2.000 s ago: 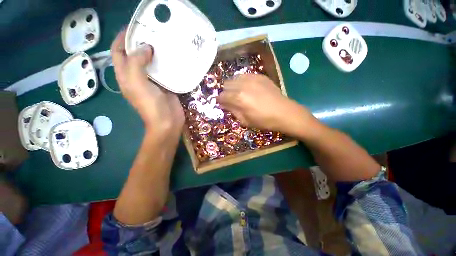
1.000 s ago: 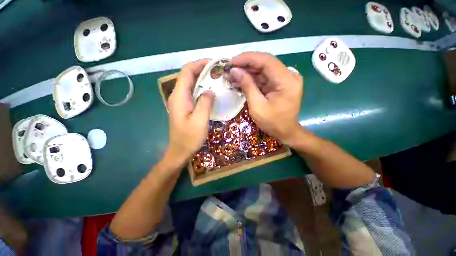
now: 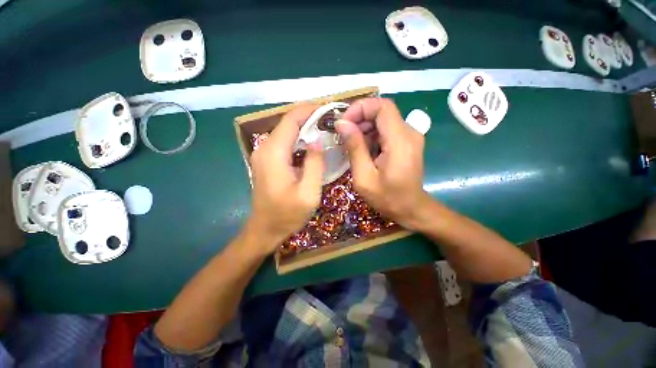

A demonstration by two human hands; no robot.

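Observation:
A white housing (image 3: 334, 154) is held tilted over the parts box (image 3: 327, 257), partly covered by both hands. My left hand (image 3: 286, 176) grips its left side, with the thumb on its face. My right hand (image 3: 388, 162) is at its upper right edge, fingertips together at a dark round spot in an opening. Whether the fingertips pinch a small insert or only the housing is too small to tell. Copper-coloured metal inserts (image 3: 338, 208) lie heaped in the box beneath.
Overlapping housings (image 3: 93, 226) lie at left, with a disc (image 3: 138, 200) and a pale ring (image 3: 167, 128) nearby. More housings stand along the far side. Right of the box lie another disc (image 3: 418, 122) and a fitted housing (image 3: 478, 103). A pale strip (image 3: 216, 93) crosses the green bench.
My right hand has come up out of the box to the housing. The housing has moved down and right, tilted between both hands. Housings on the far side of the strip have shifted right.

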